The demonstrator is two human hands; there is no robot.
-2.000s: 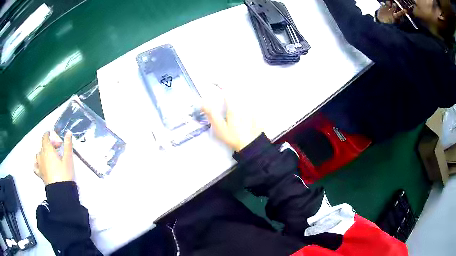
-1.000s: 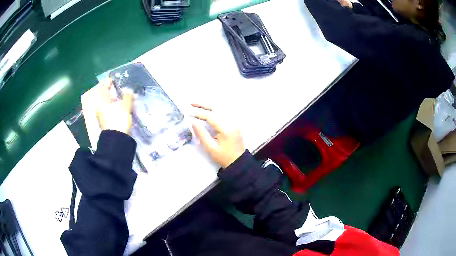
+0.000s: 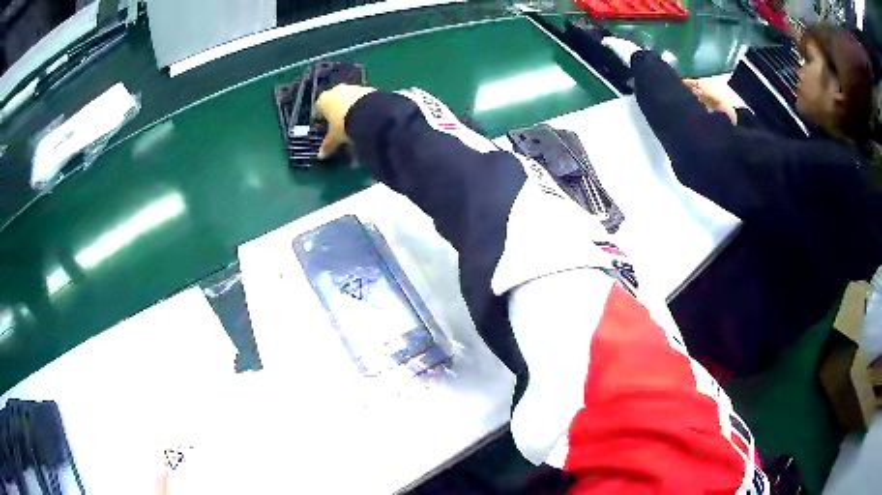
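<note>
My right hand point(image 3: 340, 108) is stretched out to a stack of bare black phone middle frames point(image 3: 300, 145) on the green bench; its fingers close on the right edge of a tilted frame at the top. A pile of bagged frames point(image 3: 372, 298), shiny and grey-blue with a black triangle mark, lies on the white sheet point(image 3: 290, 425). A faint triangle mark point(image 3: 175, 456) shows at the lower left, probably on clear bags. Only a blurred bit of my left hand point(image 3: 164, 481) shows at the bottom edge; its fingers are hidden.
My right sleeve partly covers another stack of bare frames point(image 3: 566, 164). More black frames point(image 3: 37, 450) lie at the far left. A person in dark clothes point(image 3: 764, 203) sits at the right, near a cardboard box point(image 3: 851, 358). A red tray point(image 3: 633, 8) is at the top.
My right hand has moved forward from beside the bagged frames to the stack on the green bench. My left hand has left the bagged frames and moved down to the bottom edge.
</note>
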